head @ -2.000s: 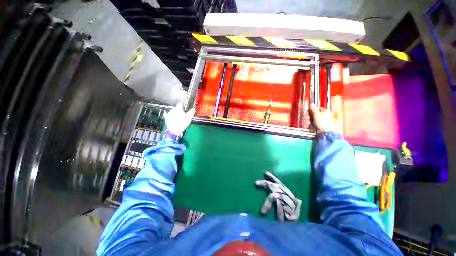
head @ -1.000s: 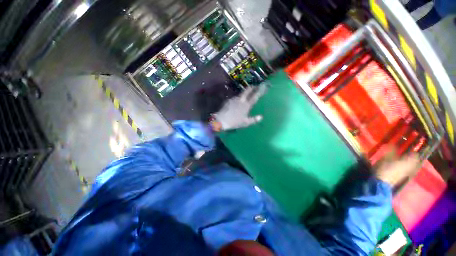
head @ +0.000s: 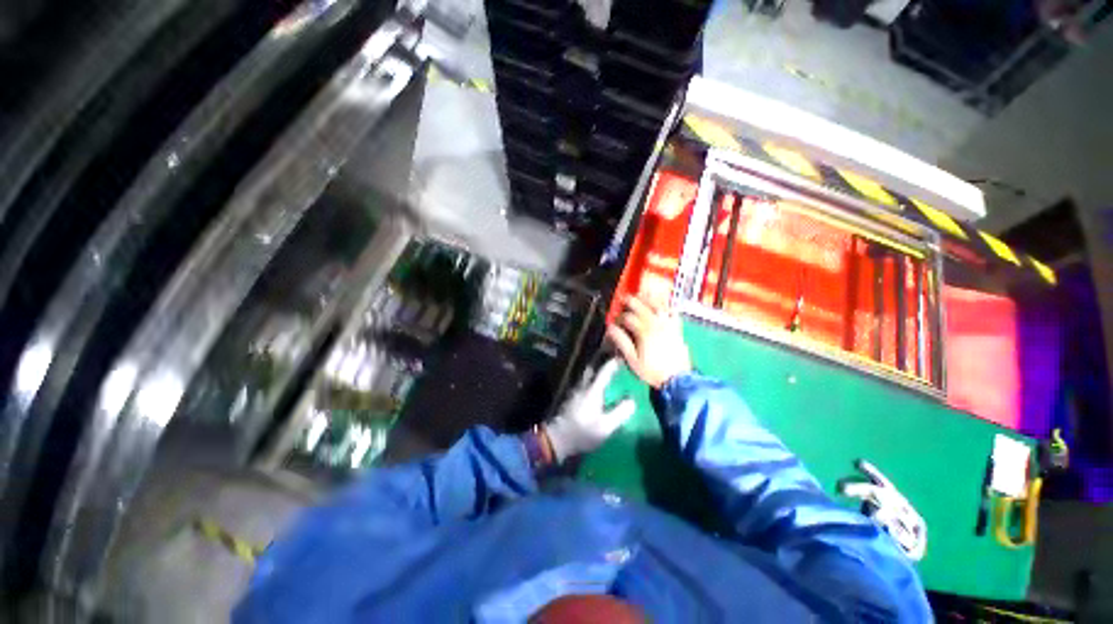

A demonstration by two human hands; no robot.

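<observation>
My left hand, in a white-grey glove with a dark band at the wrist, is at the left edge of the green mat. Its fingers are apart and I see nothing in it. My bare right hand is just beyond it, at the mat's far left corner near the frame; its fingertips are blurred and I cannot tell if they hold something. The metal-edged frame lies over the red area at the mat's far side, touched by neither hand as far as I see.
A spare glove, a white paper and a yellow-handled tool lie on the mat's right. Circuit boards in a dark tray are at left, beside a shiny machine. Dark stacked pallets stand beyond. Yellow-black tape edges the conveyor.
The view has swung back towards the conveyor. My right hand has left the frame's right side and come across to the mat's left corner, close to my left hand.
</observation>
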